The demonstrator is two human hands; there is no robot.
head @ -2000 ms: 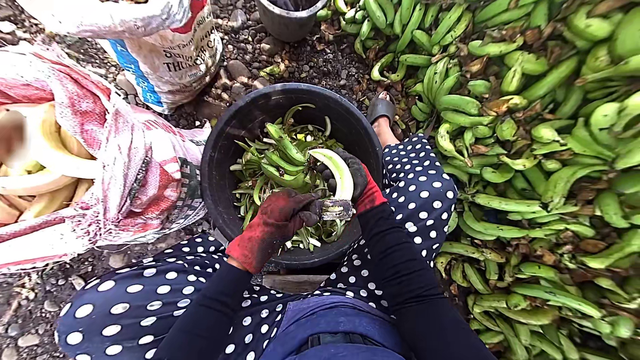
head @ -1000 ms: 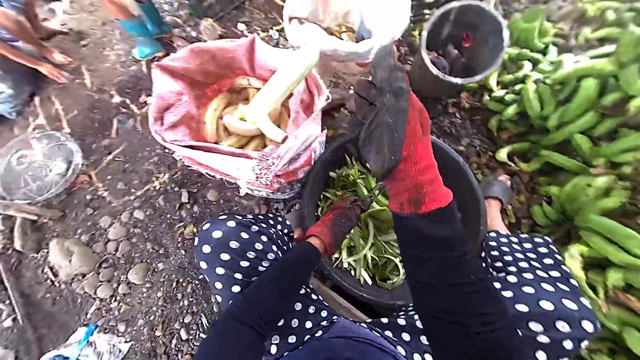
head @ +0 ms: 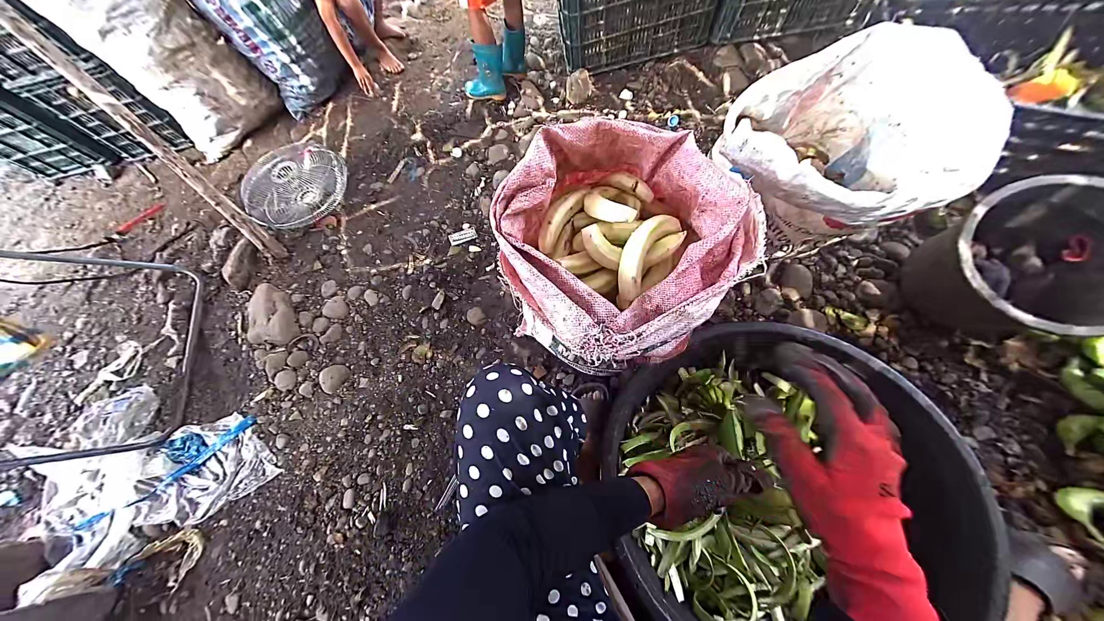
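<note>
My left hand [head: 703, 487], in a red glove with dark palm and fingers, rests low over green peels [head: 733, 561] in a large black tub [head: 940, 448]. Its fingers are curled, and whether they hold anything is hidden. My right hand [head: 832, 448], gloved the same way, reaches into the tub from the right, thumb and fingers spread above the peels and blurred, with nothing visible between them. Beyond the tub, a pink woven sack [head: 552, 302] stands open with several peeled green bananas or plantains [head: 638, 254] inside.
A white sack [head: 914, 129] and a grey bucket [head: 931, 285] stand behind the tub. Unpeeled green fruit [head: 1082, 431] lies at right. On stony ground at left are a fan guard [head: 293, 185] and plastic sheeting [head: 172, 483]. Another person's boots [head: 489, 71] and crates [head: 638, 30] are at the back.
The partly peeled fruit held two seconds ago is gone from my hands. My right hand, raised over the tub a second ago, has lowered into it. The view has swung left.
</note>
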